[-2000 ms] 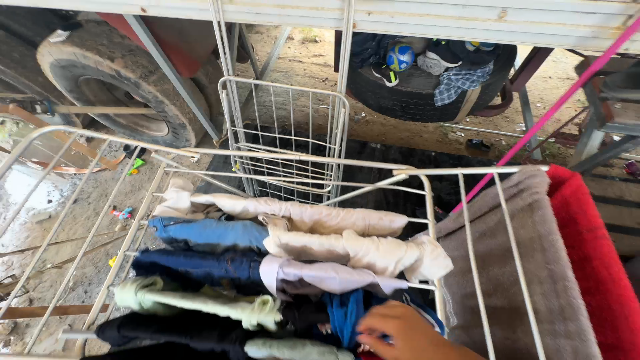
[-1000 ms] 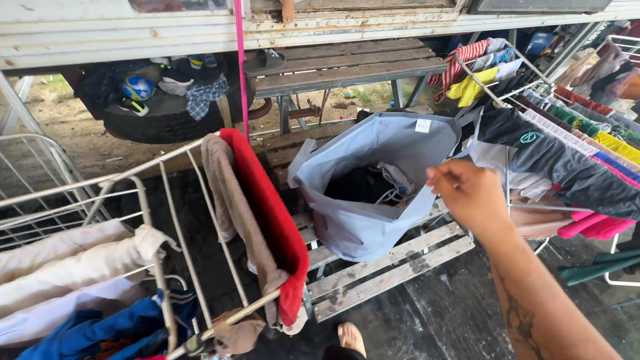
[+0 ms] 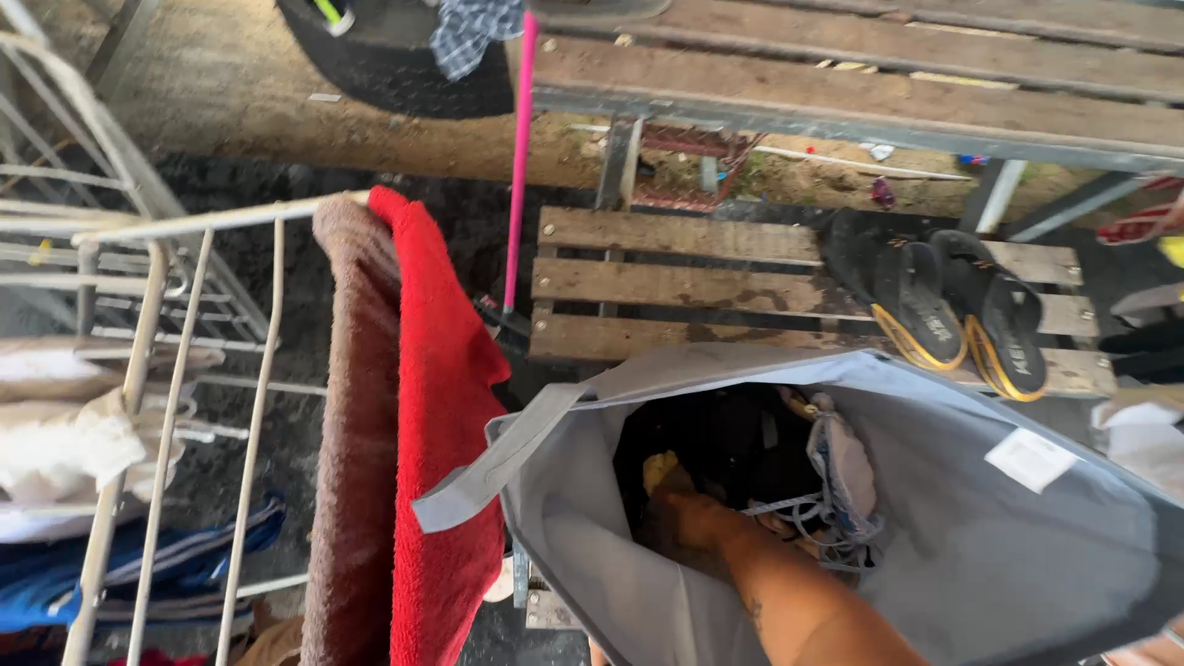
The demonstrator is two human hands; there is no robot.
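Note:
My right hand (image 3: 686, 520) reaches down inside a grey fabric laundry bag (image 3: 971, 546). Its fingers are hidden among dark clothes (image 3: 731, 435), so its grip cannot be told. A small yellow piece of cloth (image 3: 662, 470) shows at the fingers. Beside the hand lies a light garment with thin straps (image 3: 846, 462). The bag's mouth gapes wide, with a grey handle strap (image 3: 518, 453) on the left and a white tag (image 3: 1031, 460) inside. I do not see my left hand.
A red towel (image 3: 439, 416) and a brown towel (image 3: 347, 416) hang on the white wire drying rack (image 3: 245, 444) to the left. Black flip-flops (image 3: 925, 305) lie on a slatted wooden bench (image 3: 666, 282). A pink pole (image 3: 522, 166) stands behind. Skin at the bottom right edge is unclear.
The view has swung right from the rack and closer to the bag. My right hand was at clothes on the rack, then at the bag's rim, and is now inside the bag.

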